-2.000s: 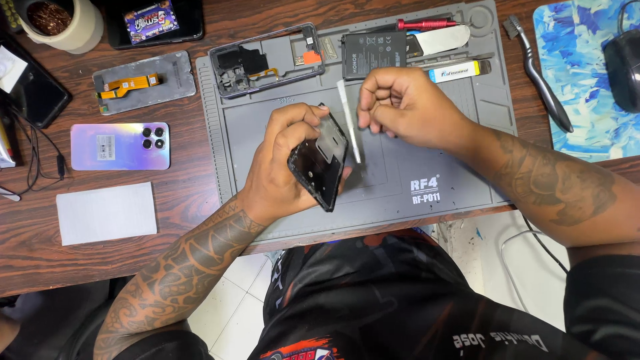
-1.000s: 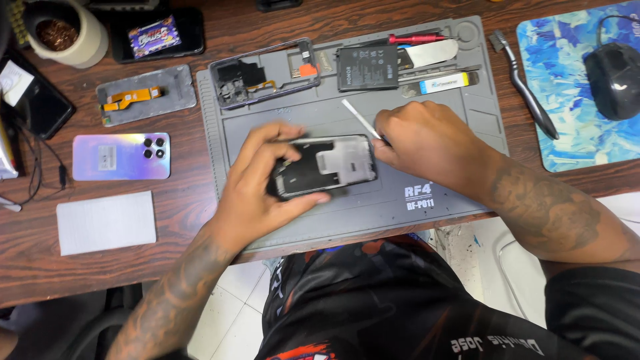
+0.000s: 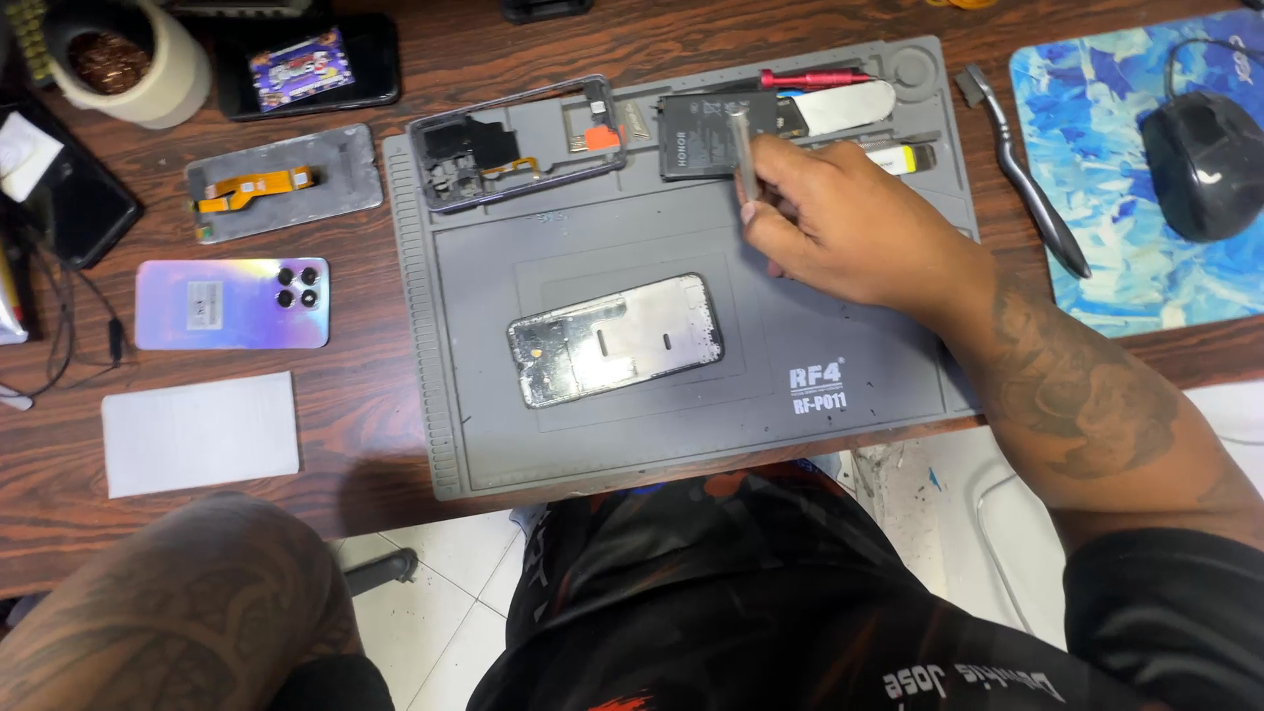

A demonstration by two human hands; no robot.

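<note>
A phone mid-frame with its metal side up lies on the grey silicone repair mat, touched by neither hand. My right hand grips a thin, pale strip-like tool, held upright over a black Honor battery. Left of the battery sits a dark phone frame with a flex cable and an orange piece. At the lower left my left forearm shows, but the left hand is not visible.
On the wooden table at left are a grey panel with an orange flex cable, an iridescent phone back cover and a folded white cloth or paper. Red screwdriver, brush and black mouse are at right.
The phone part, held in my left hand before, now lies on the mat. My left hand has gone out of view. My right hand has moved up toward the battery with the thin tool.
</note>
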